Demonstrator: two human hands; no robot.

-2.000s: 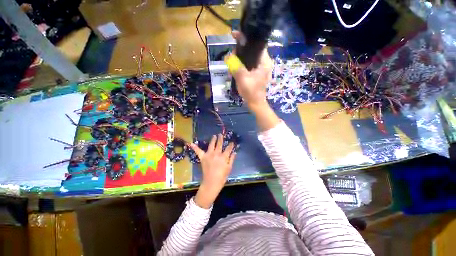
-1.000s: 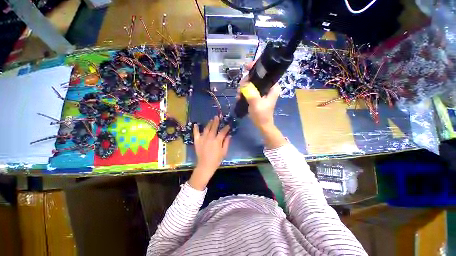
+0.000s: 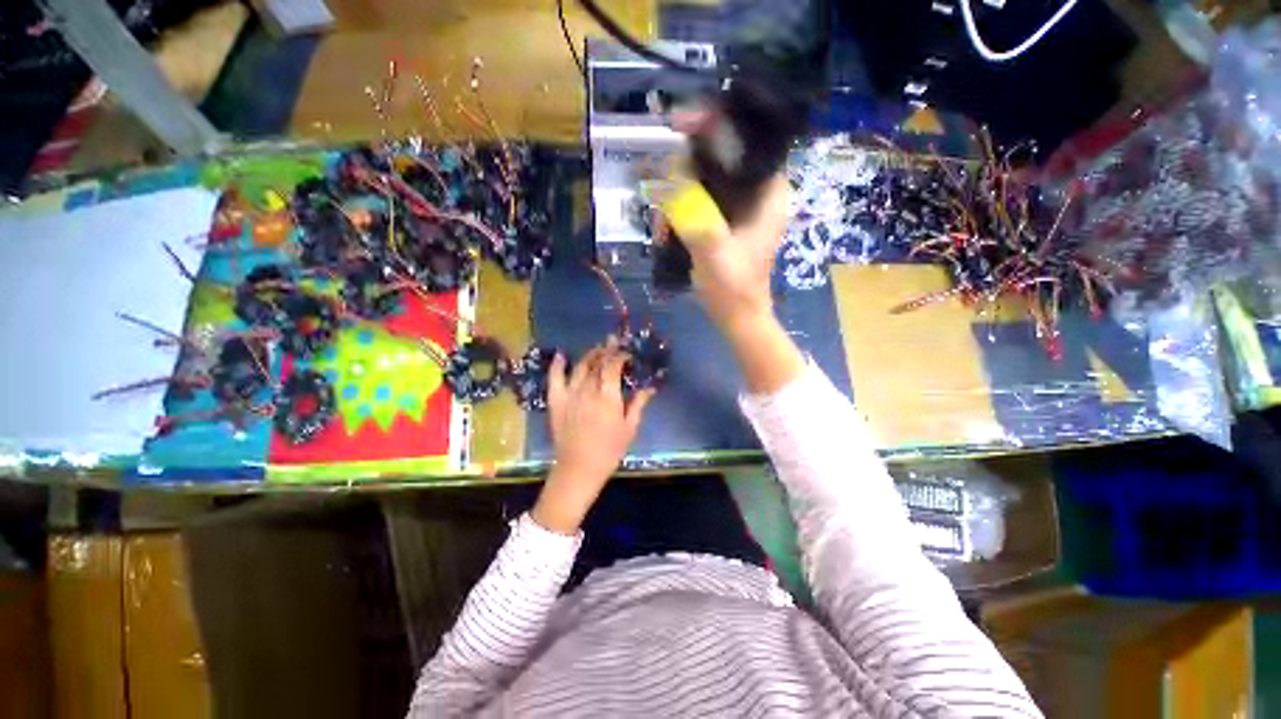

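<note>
My right hand (image 3: 733, 267) holds the black electric screwdriver (image 3: 745, 141), blurred, with its yellow part by my fingers. It is in front of the screw feeder (image 3: 618, 176), above the bench. My left hand (image 3: 590, 414) lies on the bench with its fingertips on a black wired ring unit (image 3: 645, 361); a thin red lead stands up from it. Another ring (image 3: 534, 377) touches the left side of my fingers, and one more ring (image 3: 478, 368) lies left of that. The screwdriver's tip is hard to make out.
A heap of wired rings (image 3: 408, 232) lies on the printed sheet at left, beside a white sheet (image 3: 84, 337). Clear plastic rings (image 3: 822, 225), a spiky wired heap (image 3: 997, 246) and a plastic bag (image 3: 1180, 211) are at right. Cartons (image 3: 1124, 653) and a blue crate (image 3: 1152, 520) are below.
The screwdriver first came down from the feeder to the ring by my left hand, then lifted away toward the feeder. My left hand stays on the rings.
</note>
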